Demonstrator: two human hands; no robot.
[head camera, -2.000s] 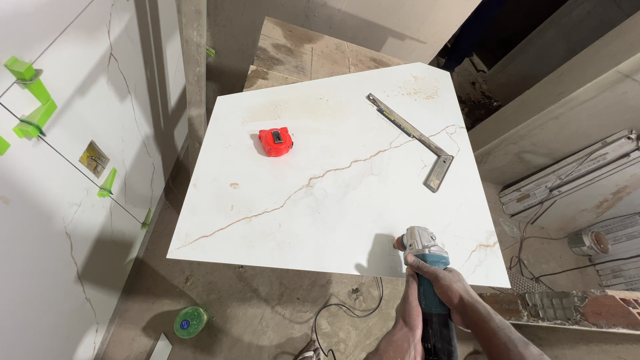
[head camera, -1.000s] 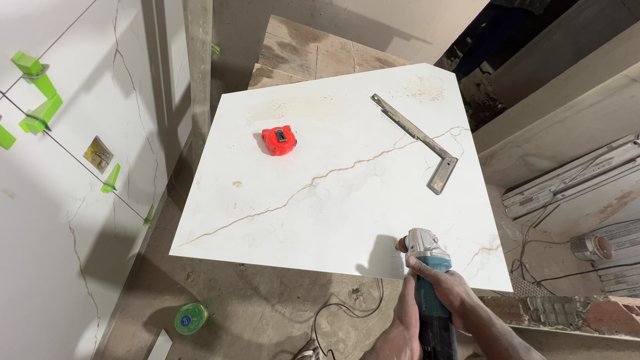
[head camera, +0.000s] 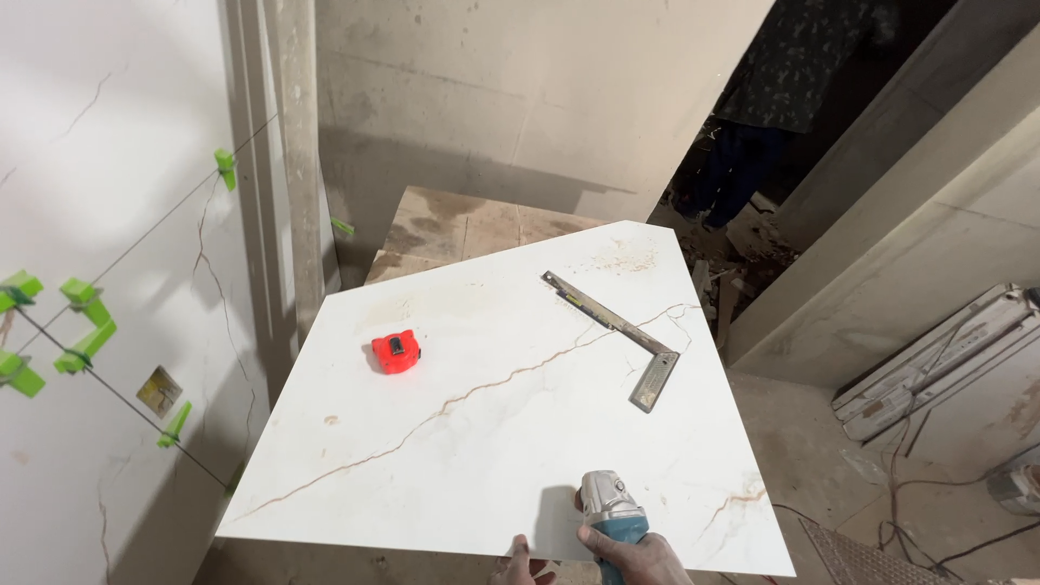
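Note:
A teal and silver angle grinder (head camera: 614, 508) lies at the near edge of a white marble-look tile (head camera: 487, 439), its metal head over the tile. My right hand (head camera: 642, 559) is wrapped around the grinder's body. My left hand (head camera: 522, 562) is off the tool, at the tile's near edge to its left, fingers apart; its lower part is cut off by the frame. A red tape measure (head camera: 396, 352) rests on the left half of the tile. Farther right on the tile lies a metal try square (head camera: 655, 380) with a pencil-like dark strip along its blade.
Green tile-levelling wedges (head camera: 85, 345) sit along joints of the left wall beside an electrical box opening (head camera: 159, 392). Stacked tiles (head camera: 934, 366) lean at the right, with cables (head camera: 894, 487) on the floor. A person (head camera: 756, 122) in dark clothes stands in the doorway behind. Debris lies near their feet.
My left hand has let go of the grinder and moved left to the tile's near edge. My right hand still holds the grinder. The view has tilted up, showing more of the doorway.

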